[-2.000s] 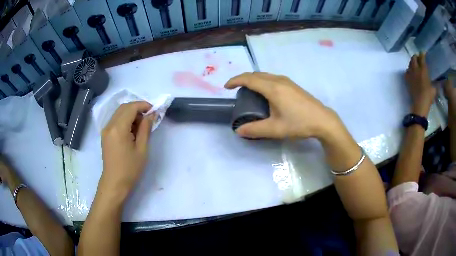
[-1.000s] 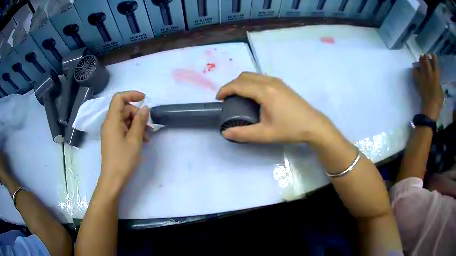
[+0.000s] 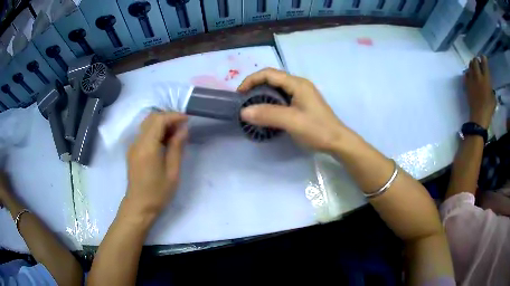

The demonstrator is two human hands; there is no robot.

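A dark grey handheld fan (image 3: 212, 104) is held above the white sheet with its handle pointing left and its spoked grille facing me. My right hand (image 3: 296, 109) grips the fan head, thumb across the grille. A thin milky white bag (image 3: 146, 109) is around the end of the handle and trails limply to the left. My left hand (image 3: 156, 159) is just below the bag, thumb and fingertips close together at its lower edge; it is slightly blurred, and whether the fingers pinch the film cannot be told.
Unbagged grey fans (image 3: 84, 106) lie clustered at the left. Retail boxes (image 3: 187, 17) stand in a row along the far side. Another person's hand (image 3: 479, 92) is by boxes at the right; another person's arm (image 3: 42, 240) is at lower left.
The bag now covers the handle end, where before it was bunched at the tip. The fan has tilted and its grille has turned towards me. My left hand has moved slightly right and down.
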